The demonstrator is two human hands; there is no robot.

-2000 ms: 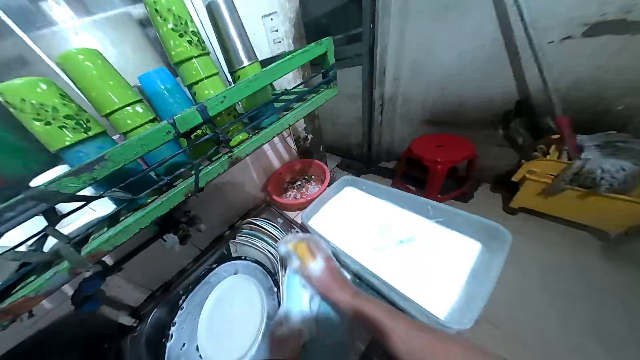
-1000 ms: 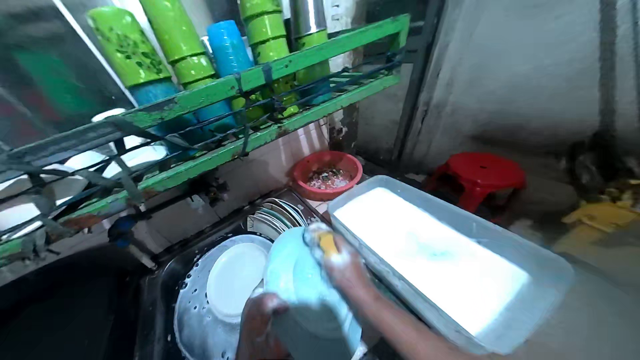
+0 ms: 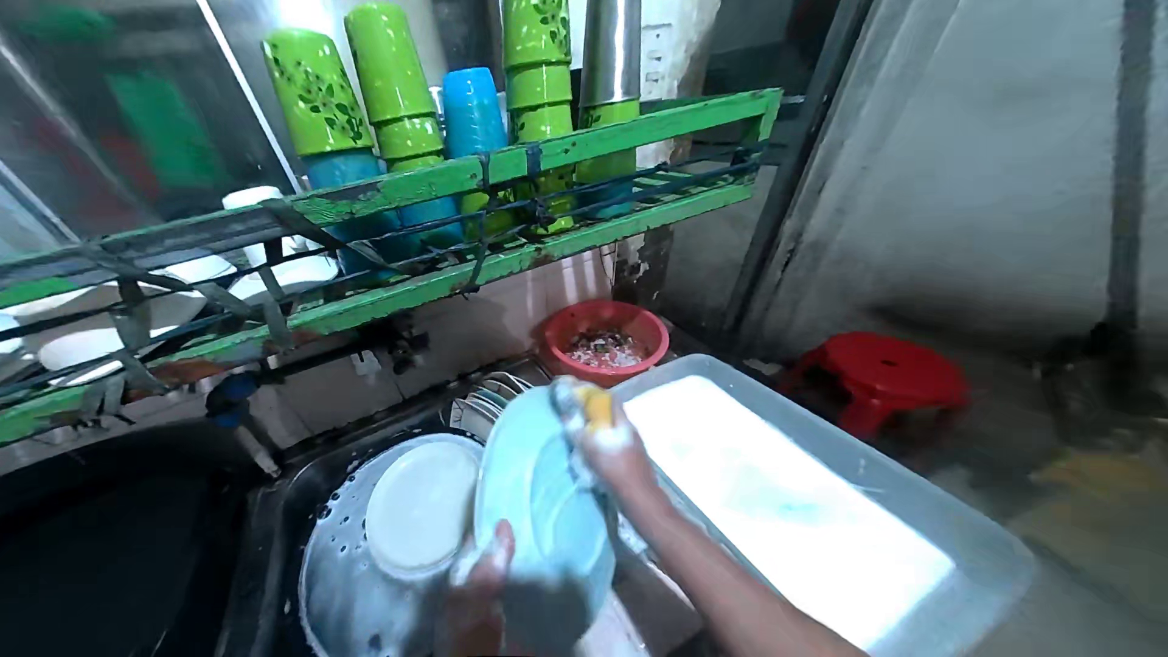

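Note:
My left hand (image 3: 479,589) grips the lower left edge of a light blue plate (image 3: 538,502), which is tilted over the sink. A yellow sponge (image 3: 598,408) with a greyish, foamy part is in my right hand (image 3: 619,452), pressed to the plate's upper right rim. Left of it, a white plate (image 3: 424,506) lies on a large round metal tray (image 3: 342,584) with holes or drops along its edge. Several plates (image 3: 484,401) stand on edge behind. At the right is a translucent plastic tub (image 3: 912,488) of bright white, sudsy liquid.
A green rack (image 3: 547,246) with stacked green and blue cups (image 3: 474,114) and white dishes crosses above the sink. A tap (image 3: 246,420) hangs at the left. Behind the tub stand a red basin (image 3: 607,315) with small scraps and a red plastic stool (image 3: 881,365).
The light blue plate has turned more upright between my hands. My right hand with the sponge stays at its upper rim. The view has swung to the right since the oldest frame.

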